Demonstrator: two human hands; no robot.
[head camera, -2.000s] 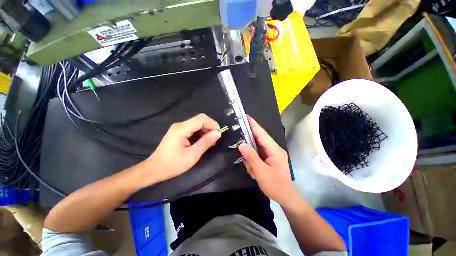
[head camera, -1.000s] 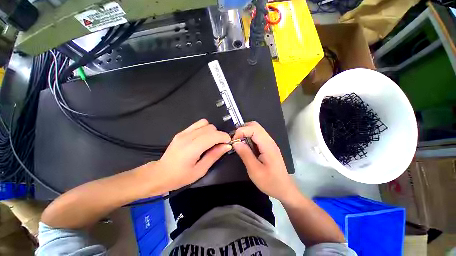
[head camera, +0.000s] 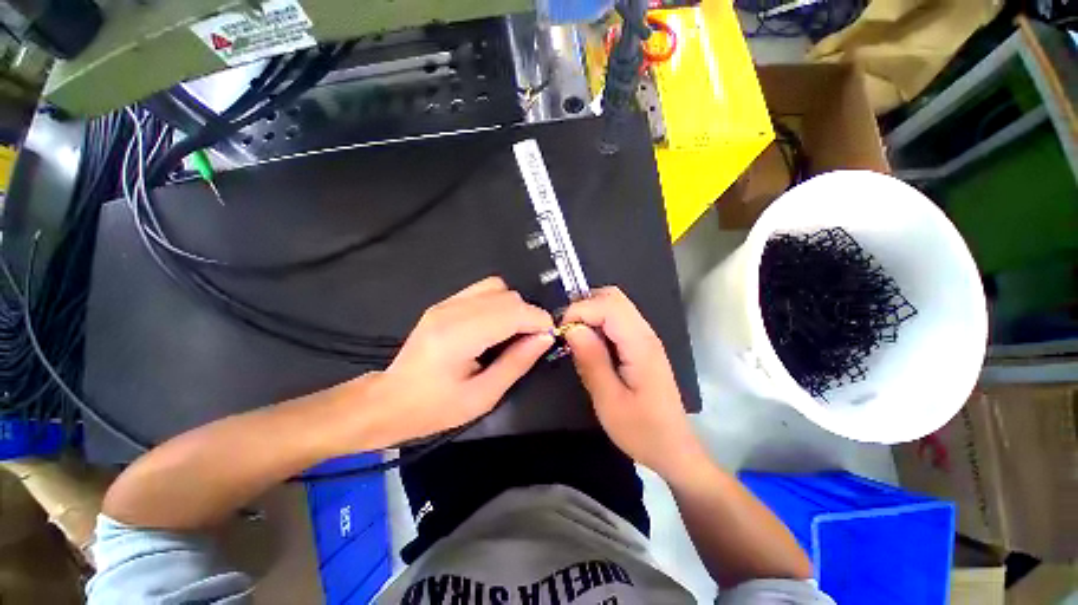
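The silver loading bar (head camera: 547, 216) lies on the black mat (head camera: 319, 225), slanting down to my fingers, with small pegs on its left side. My left hand (head camera: 467, 355) pinches a tiny gold connector (head camera: 560, 333) at its fingertips. My right hand (head camera: 621, 360) meets it there, thumb and finger at the connector and the bar's lower end, which they hide. Black cables (head camera: 278, 325) run across the mat under my left hand. Whether the connector is seated in the bar cannot be told.
The press's metal plate (head camera: 390, 101) is behind the mat, with a green-handled tool (head camera: 203, 166) at its left. A white tub (head camera: 946, 307) of black lattice scrap stands right. A yellow tray (head camera: 709, 118), blue crate (head camera: 881, 544) and coiled cables (head camera: 53, 343) surround the mat.
My left hand has moved right, from beside the bar to its lower end. My right hand has shifted its grip from along the bar to the fingertips at that end.
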